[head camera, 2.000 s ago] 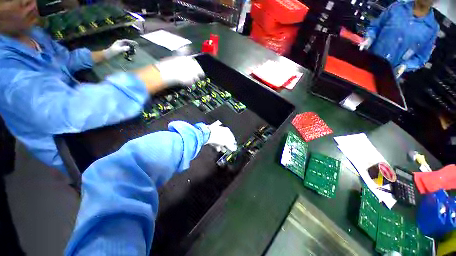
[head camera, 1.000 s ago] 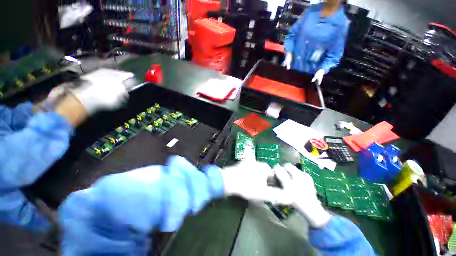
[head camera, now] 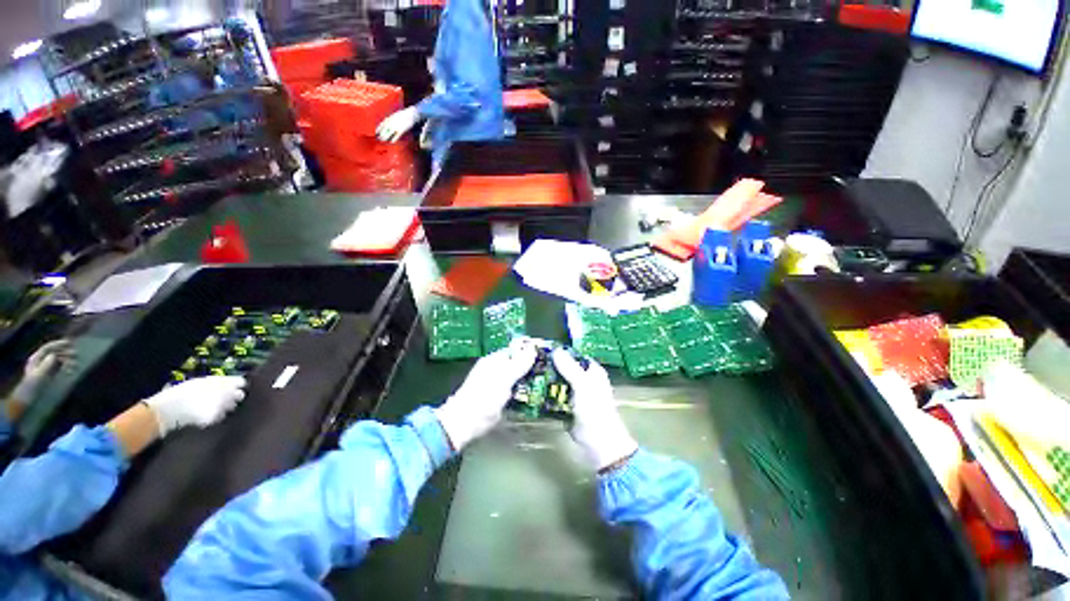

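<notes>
My left hand (head camera: 489, 392), in a white glove, and my right hand (head camera: 596, 411), also gloved, hold a small populated circuit board (head camera: 542, 387) between them, with black and yellow parts facing up. They hold it above the far edge of the pale translucent mat (head camera: 528, 505). The fingertips cover the board's sides. Green panels (head camera: 671, 343) lie in an overlapping group beyond the right hand. Two more green panels (head camera: 454, 331) lie beyond the left hand.
Black tote (head camera: 334, 405) at left holds rows of boards (head camera: 235, 335); another person's gloved hand (head camera: 197, 404) is in it. Thin green slivers (head camera: 774, 470) lie right of the mat, beside a deep black bin (head camera: 874, 440). Calculator (head camera: 644, 270), blue holders (head camera: 716, 268) and another tote (head camera: 507, 225) stand farther back.
The view has swung right. My left hand has left the tote and met my right hand over the mat, with a board between them. The other person's hand has lowered into the tote.
</notes>
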